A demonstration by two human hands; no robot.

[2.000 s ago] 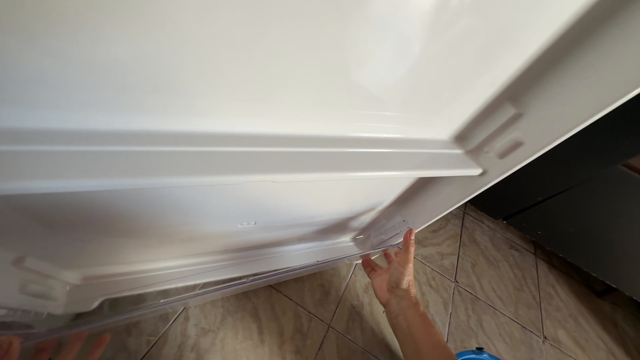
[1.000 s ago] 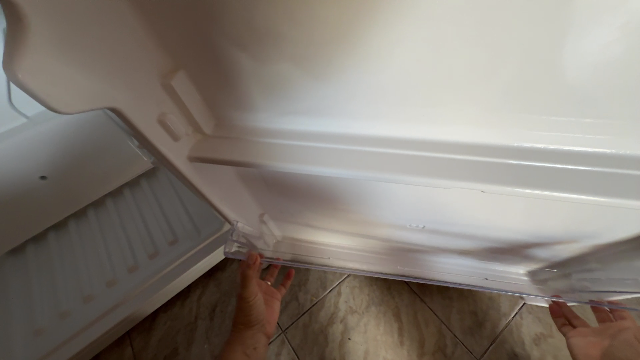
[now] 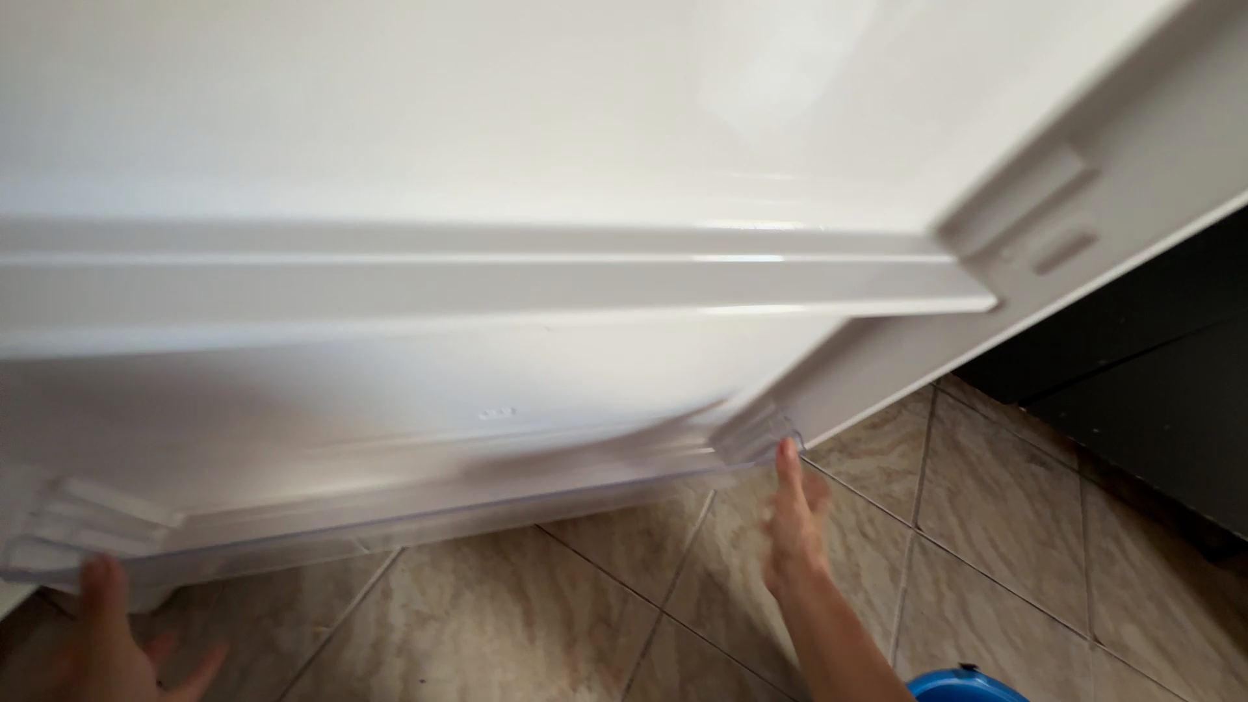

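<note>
A clear plastic door shelf (image 3: 439,519) runs along the bottom of the white inner panel of a refrigerator door (image 3: 468,283). At its left end is my left hand (image 3: 112,639), blurred, with the thumb up near the rim and the fingers spread below. My right hand (image 3: 798,526) is at the right end, its thumb against the shelf's corner and the other fingers partly hidden behind the thumb. Whether either hand bears the shelf's weight cannot be told.
Beige marbled floor tiles (image 3: 487,604) lie below the door. A dark cabinet or appliance (image 3: 1150,380) stands at the right. The rim of a blue container (image 3: 960,685) shows at the bottom edge.
The view has swung toward the door's right side; the refrigerator interior seen one second ago is out of view. Both hands remain near the shelf's ends.
</note>
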